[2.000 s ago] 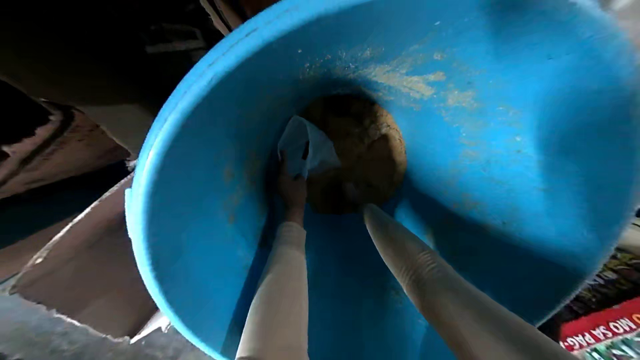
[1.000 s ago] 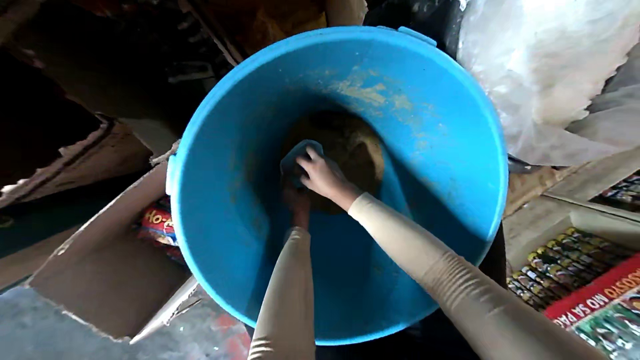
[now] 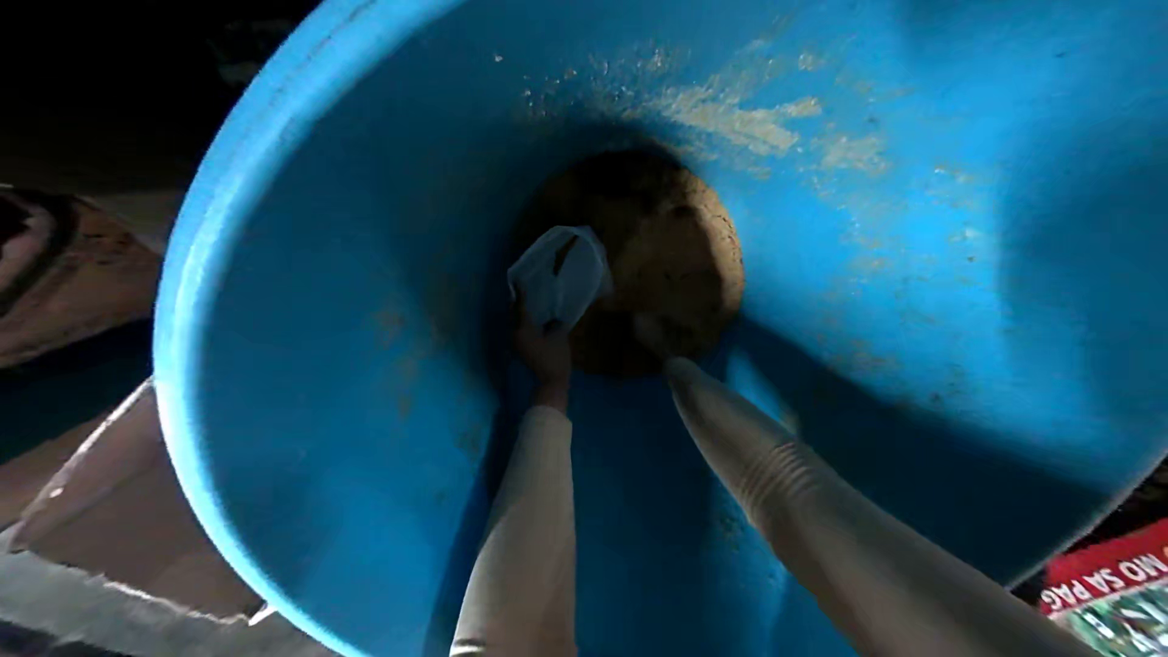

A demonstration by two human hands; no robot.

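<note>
Both my arms, in light sleeves, reach deep into a large blue plastic drum (image 3: 383,274). Brown granular material (image 3: 675,246) lies at its bottom, and pale residue clings to the inner wall. Low on the left side, my left hand (image 3: 545,351) grips a translucent plastic bag (image 3: 561,283) by its edge, with the bag's mouth spread. My right hand (image 3: 652,333) is down at the brown material, right of the bag; it is dark and blurred, so its fingers and anything in them cannot be made out.
The drum's rim curves round the left side. Beyond it stands an open cardboard box (image 3: 137,511), with dark clutter above. At the lower right, outside the drum, is a red printed package (image 3: 1109,575) bearing writing.
One second ago my right hand was at the bag beside my left hand; now it is lower, at the brown material. My left hand still holds the bag. The view has moved closer to the drum.
</note>
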